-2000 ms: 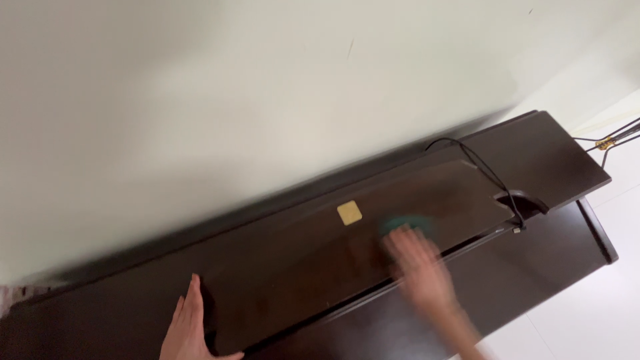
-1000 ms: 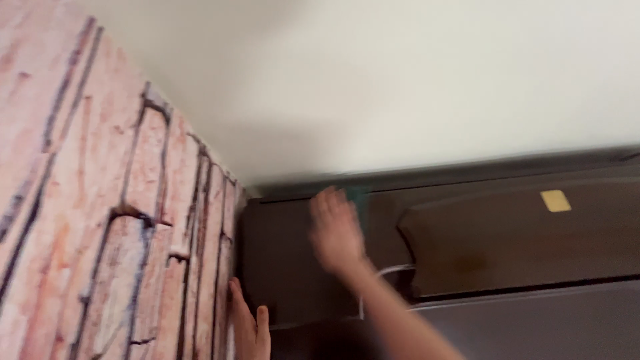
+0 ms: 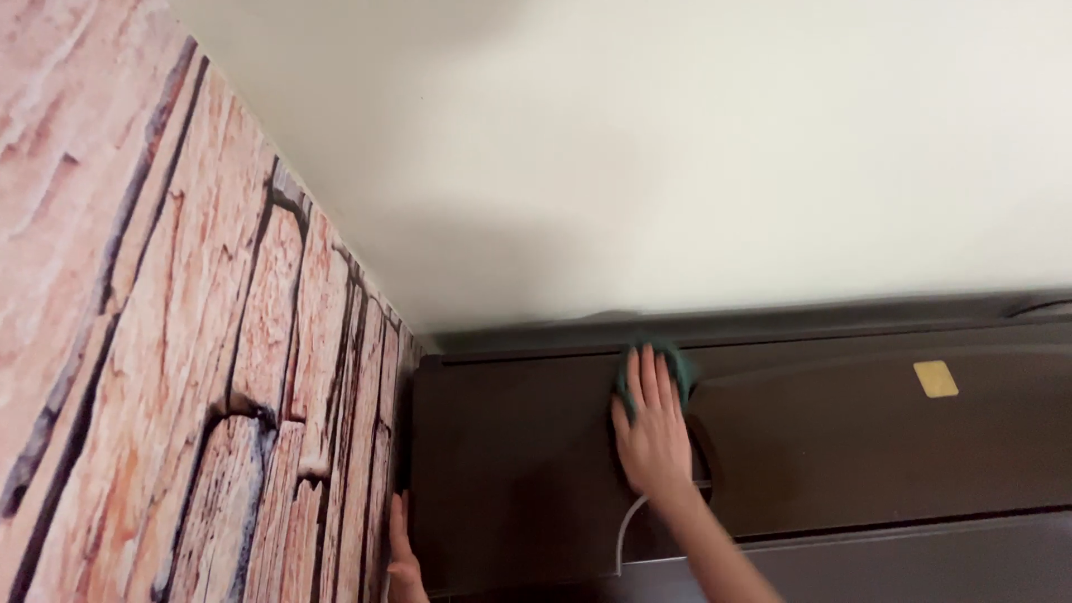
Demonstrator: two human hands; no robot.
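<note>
My right hand lies flat, fingers stretched, on a green cloth pressed to the dark brown top of a wooden furniture piece, near its back edge. The cloth shows around the fingertips. My left hand is at the left end of the furniture, beside its side edge; only part of it shows, and no object is seen in it. A white cable runs from a curved cutout under my right wrist to the front edge. A yellow square sticker is on the top at the right.
A plain pale wall stands behind the furniture. On the left, a wall covering with a stone or wood pattern comes close to the furniture's end. A black cable lies at the back right. A lower dark surface extends along the front.
The view has swung left since two seconds ago. Over the last second, my right hand and the cloth have moved right along the top, toward the curved cutout.
</note>
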